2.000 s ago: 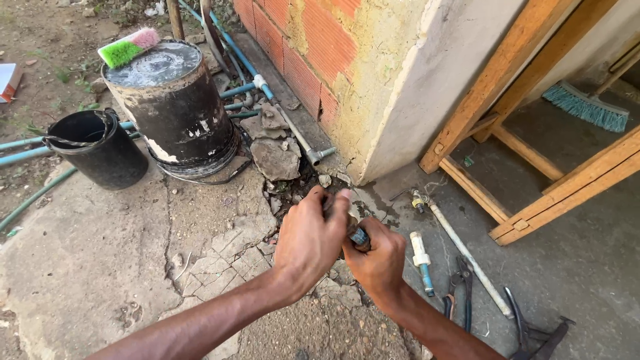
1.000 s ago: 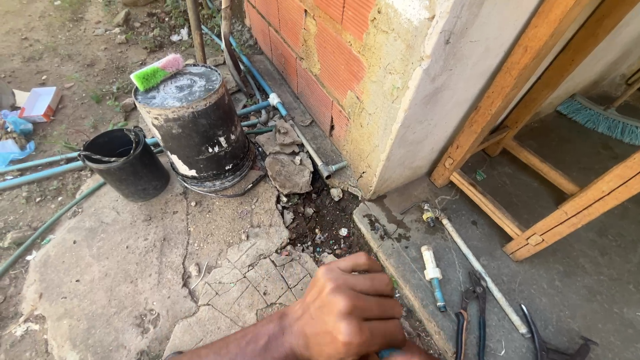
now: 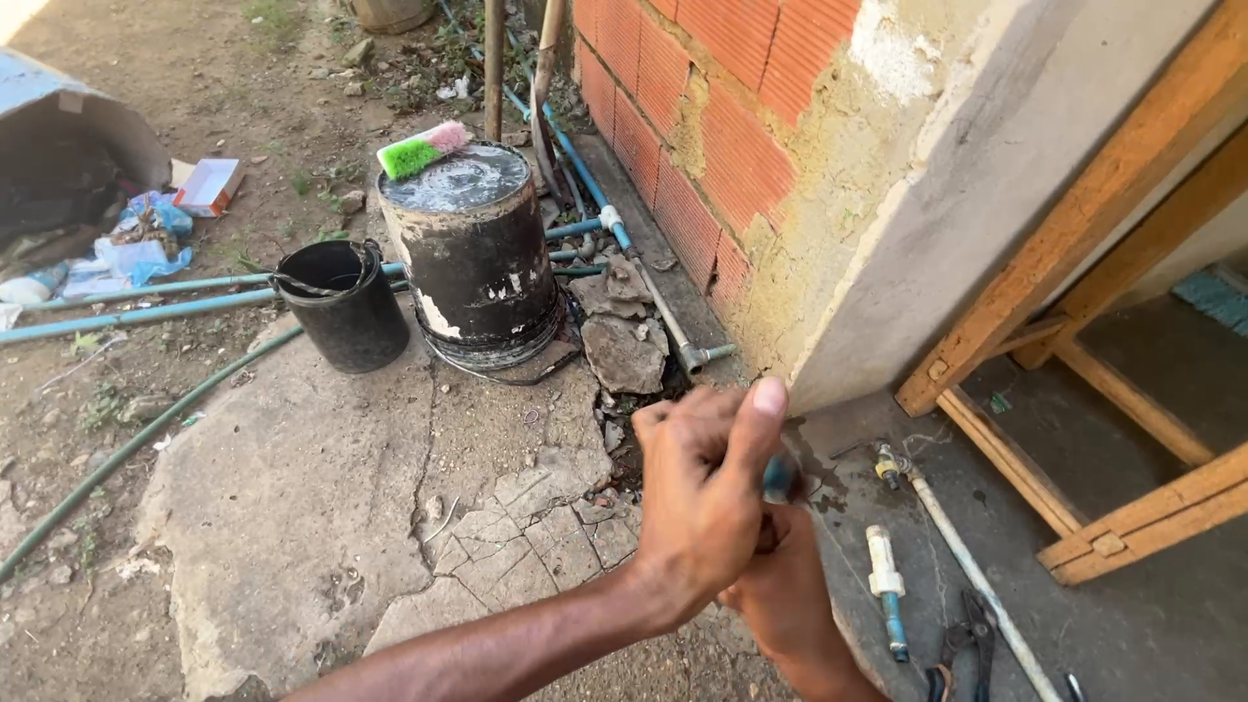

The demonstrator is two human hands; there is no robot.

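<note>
My left hand [image 3: 702, 487] is raised over the broken concrete near the wall corner, fingers curled and thumb up. Just below and to its right, my right hand [image 3: 785, 575] is closed around a small blue pipe piece [image 3: 778, 478], which shows blurred between the hands. The left fingers are at this piece too, but their grip on it is hidden. On the dark floor to the right lie a white and blue pipe fitting [image 3: 885, 575], a long pale pipe [image 3: 975, 575] with a brass valve [image 3: 887, 466] at its end, and pliers [image 3: 980, 624].
An upturned black bucket [image 3: 478, 263] bears a green and pink brush [image 3: 422, 150]; a smaller black bucket [image 3: 351, 317] stands beside it. Blue pipes [image 3: 146, 314] and a green hose [image 3: 146, 439] cross the ground at left. A brick wall [image 3: 712, 127] and wooden frame [image 3: 1063, 234] rise at right.
Both hands were together two seconds ago, then low at the frame's bottom edge one second ago; now they are higher in view. The view has shifted, showing more ground at left.
</note>
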